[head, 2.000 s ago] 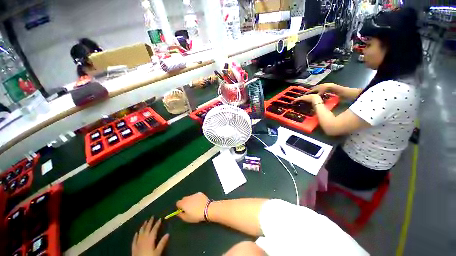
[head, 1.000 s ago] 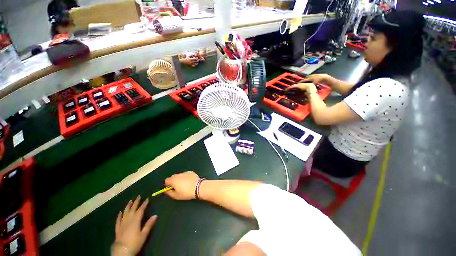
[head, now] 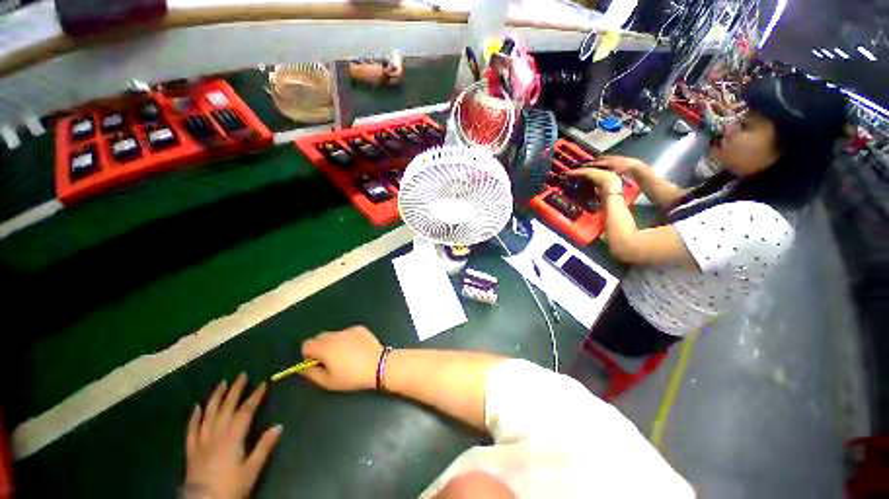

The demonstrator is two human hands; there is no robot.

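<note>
My right hand (head: 343,359), with a band at the wrist, is closed around slim yellow tweezers (head: 294,369). Their tip points left, just above the bench top, toward my left hand. My left hand (head: 226,436) lies with its fingers spread on the dark green bench top (head: 322,439), with nothing visible in it. A white sheet (head: 429,290) and a small label sheet (head: 480,286) lie on the bench beyond my right hand. Whether a sticker is on the tweezers' tip is too small to tell.
A white desk fan (head: 455,196) stands ahead. Red trays (head: 255,136) with black units lie beyond the pale rail (head: 210,336); another red tray (head: 375,210) is behind the fan. A smartphone (head: 582,275) lies on white paper at right. A co-worker (head: 726,234) sits at right, hands over a tray.
The view has shifted, so the near left tray has almost left the picture. Both hands appear slightly further left. The yellow tweezers remain in my right hand.
</note>
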